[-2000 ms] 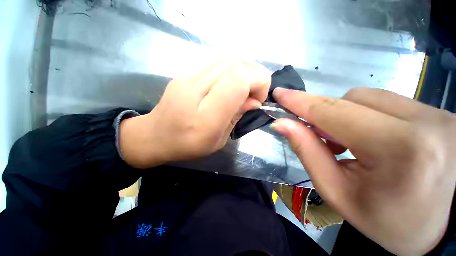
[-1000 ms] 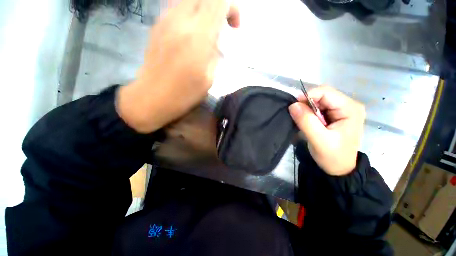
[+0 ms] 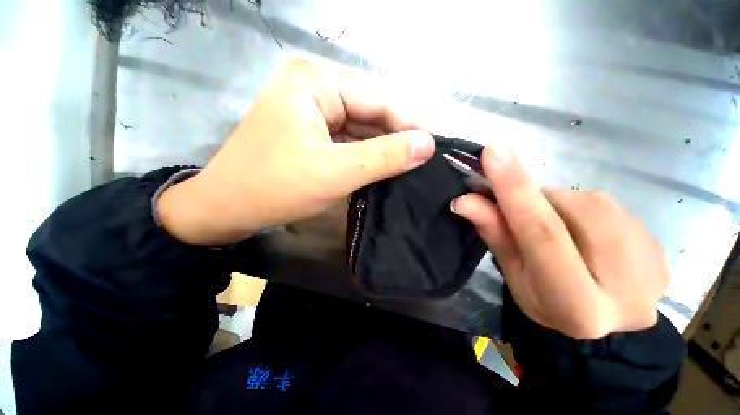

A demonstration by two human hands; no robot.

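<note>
A black zippered pouch [image 3: 418, 235] hangs from my hands over the metal tabletop, with its silvery zipper [image 3: 357, 231] along its left side. My left hand [image 3: 300, 150] pinches the pouch's top edge between thumb and fingers. My right hand [image 3: 560, 243] holds the thread snips [image 3: 461, 164] between thumb and forefinger, with the silver blade tips at the pouch's top right edge. The snips' handles are hidden in my fingers. I cannot tell whether a thread is between the blades.
The shiny metal tabletop [image 3: 195, 105] has dark clippings scattered on it. A tangled heap of black thread waste [image 3: 114, 16] lies at the upper left. A white surface [image 3: 49, 121] is at the left. Cardboard [image 3: 718, 324] shows at the lower right.
My left hand has come down from above and taken the pouch's top edge. My right hand has turned the snips so that their tips meet that edge.
</note>
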